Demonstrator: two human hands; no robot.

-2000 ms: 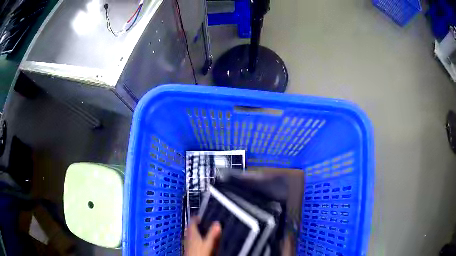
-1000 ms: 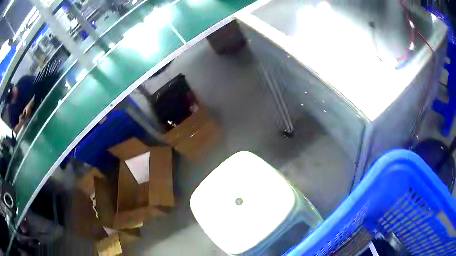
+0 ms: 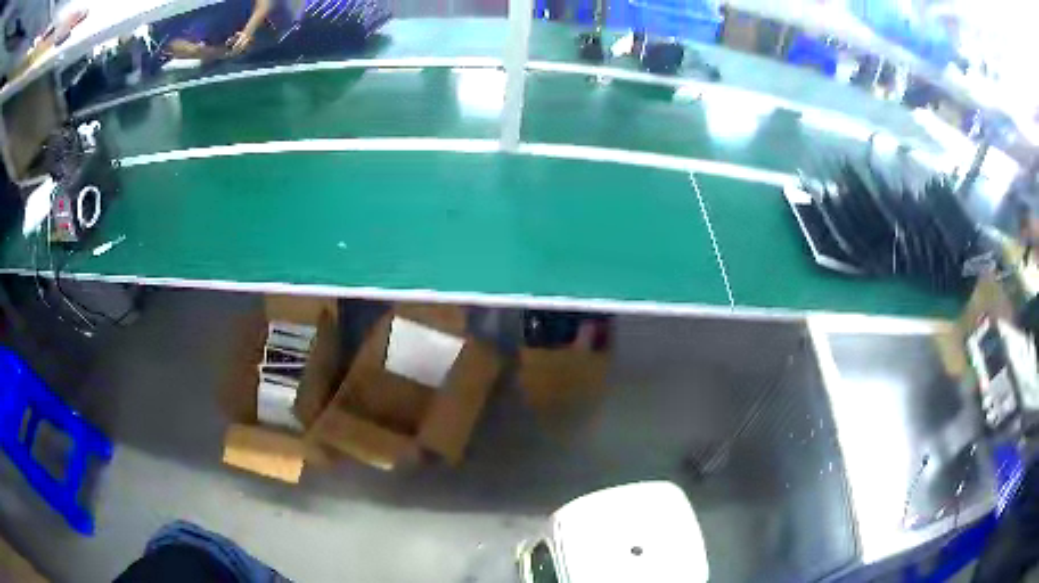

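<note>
Neither of my hands is in view. The long green-topped bench (image 3: 433,222) runs across the view in front of me. A row of dark, thin panels (image 3: 900,228) leans on the bench at the right, and a pale frame edge shows at its left end. An open cardboard carton (image 3: 382,393) with a white sheet inside stands on the floor under the bench edge. Left of it, another open carton (image 3: 245,382) holds several white-edged flat pieces.
A pale stool (image 3: 632,530) stands at the bottom centre right. A blue stool (image 3: 51,438) is at the left. A shiny metal table (image 3: 900,421) adjoins the bench at the right. A person's hand (image 3: 253,25) shows across the bench. Dark blue clothing (image 3: 205,558) shows at the bottom left.
The view has swung from the blue crate, past the stool, to the green bench. The crate and the panels in it are out of view, and so is the hand seen on them earlier.
</note>
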